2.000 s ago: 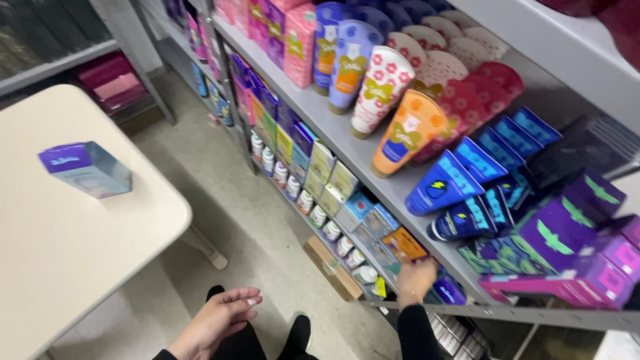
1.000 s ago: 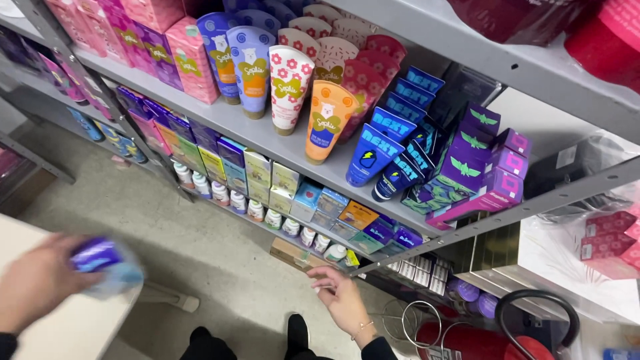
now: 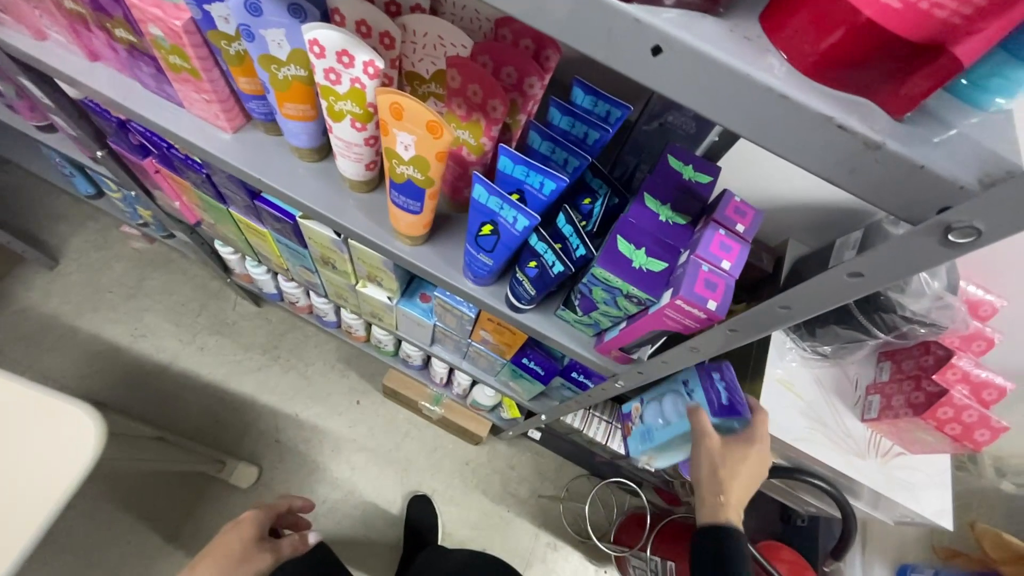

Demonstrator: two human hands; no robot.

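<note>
My right hand [image 3: 726, 460] grips a blue and purple box [image 3: 680, 416] with a clear window, held beside the perforated metal upright at the shelf's end. My left hand [image 3: 260, 536] hangs low over the floor, fingers loosely apart and holding nothing. Close to the box, on the lower shelf, stand dark blue and teal boxes [image 3: 532, 368] and an orange box [image 3: 498, 336]. Above them, the middle shelf carries blue tubes [image 3: 498, 232], an orange tube [image 3: 412, 164], purple boxes with green wings [image 3: 636, 256] and magenta boxes [image 3: 680, 308].
A cream table [image 3: 48, 456] with rounded corner stands at left. The metal shelf's upright [image 3: 768, 296] slants across the right. Below it are wire rings [image 3: 612, 512] and a red fire extinguisher [image 3: 656, 544]. A cardboard box [image 3: 436, 406] lies under the shelf; pink floral boxes [image 3: 936, 396] sit at right.
The blue and purple box, on the table two seconds ago and in a hand over the table one second ago, is now in my right hand by the shelf's end. My left hand is empty.
</note>
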